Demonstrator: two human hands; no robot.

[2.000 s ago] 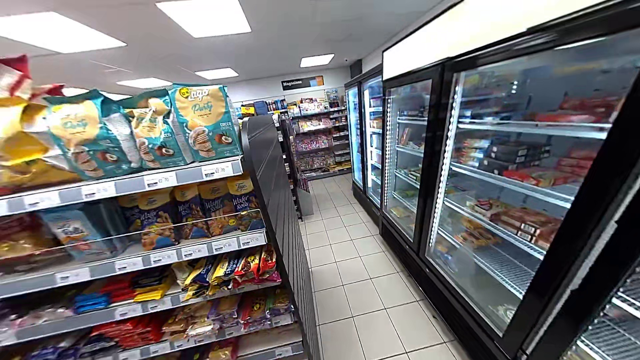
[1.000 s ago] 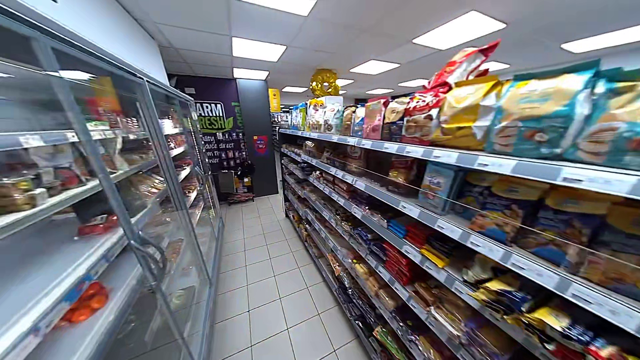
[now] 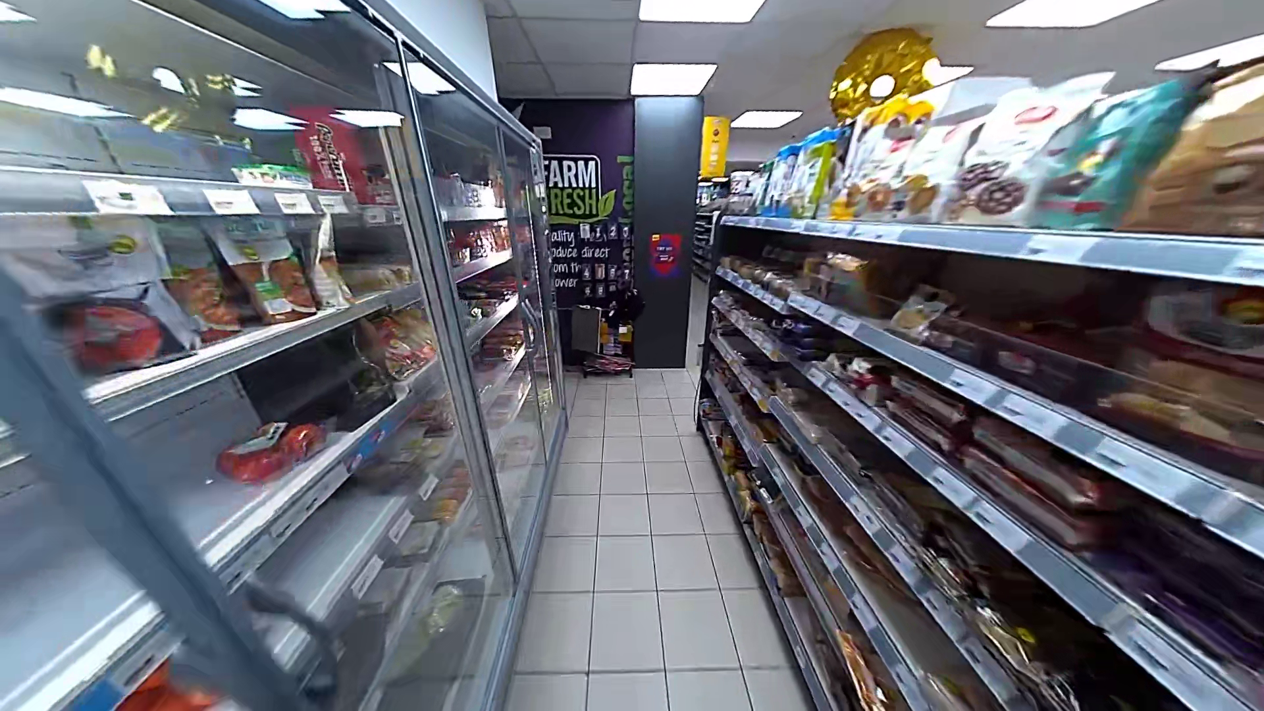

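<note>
Neither my left hand nor my right hand shows in the head view. On the left stands a glass-door refrigerated cabinet (image 3: 462,326) holding packaged food, with a red package (image 3: 269,452) on its middle shelf. A dark curved door handle (image 3: 296,617) is blurred at the lower left. To the right runs a long shelving unit (image 3: 987,245) stocked with packets. Bags of biscuits (image 3: 1022,148) line its top shelf. What my hands hold or touch is out of view.
A tiled floor aisle (image 3: 632,513) runs between cabinet and shelves to a dark pillar (image 3: 662,326). Beside the pillar, a small rack (image 3: 604,346) stands before a purple wall sign (image 3: 583,188). A gold foil balloon (image 3: 882,71) hangs above the right shelves.
The view has swung to a different aisle direction, then moved forward along it. The refrigerated cabinet on the left and the far wall sign appear nearer than one second ago.
</note>
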